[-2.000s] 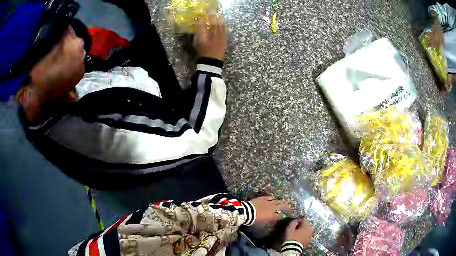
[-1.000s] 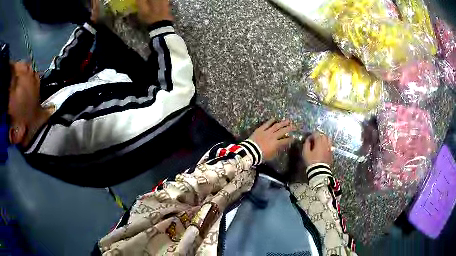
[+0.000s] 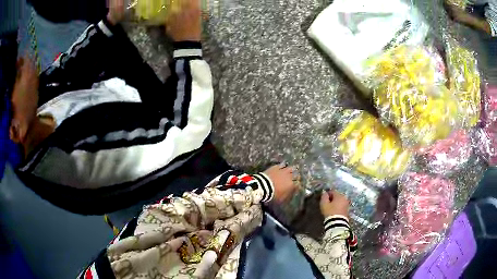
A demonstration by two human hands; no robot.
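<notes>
My left hand rests low over the table's near edge, fingers pointing right. My right hand is just right of it, fingers curled in. The hands are apart, with faint glare between them; whether either grips clear film cannot be told. A clear plastic bag lies crinkled just right of and beyond my right hand. Its edges are hard to see against the speckled top. A filled bag of yellow pieces lies beyond it. A filled bag of pink pieces lies to its right.
More yellow bags and pink bags lie at the right, beside a white plastic bag. A purple item is at the lower right. A neighbour's striped sleeve reaches onto the table at left, hands on yellow. Another person's arm shows top right.
The view has shifted, bringing the white bag back into view. My left hand's fingers were spread a second ago and now look closer together. My right hand stays curled beside the clear bag.
</notes>
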